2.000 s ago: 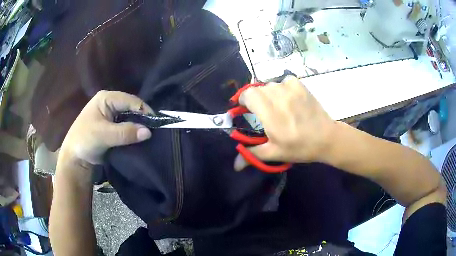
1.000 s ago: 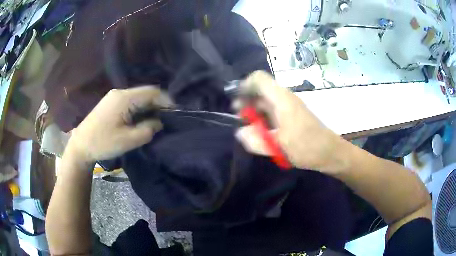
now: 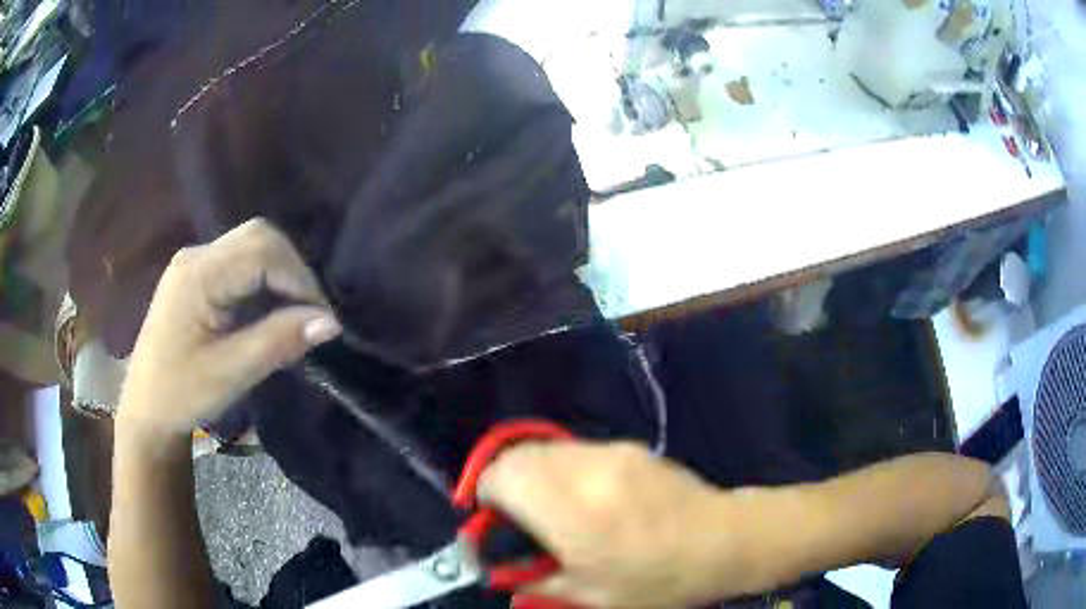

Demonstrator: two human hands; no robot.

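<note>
The dark denim garment (image 3: 465, 226) lies over the table's left part and my lap, with pale thread edges showing. My left hand (image 3: 238, 321) pinches the dark cloth between thumb and fingers at left of centre. My right hand (image 3: 619, 518) holds the scissors (image 3: 447, 569) by their red handles at the lower centre. Their silver blades point to the lower left and are partly cut off by the picture's bottom edge. The fingers inside the handles are partly hidden.
The white sewing table (image 3: 762, 226) with a brown edge is at the upper right. The machine bed (image 3: 786, 101) behind it carries a small brown scrap (image 3: 740, 90). A white fan (image 3: 1060, 416) stands at the far right. Grey speckled floor (image 3: 256, 512) shows at lower left.
My right hand has moved down and towards me with the scissors, away from my left hand. The cloth has shifted, and pale thread edges now show below the middle. My left hand stays on the left.
</note>
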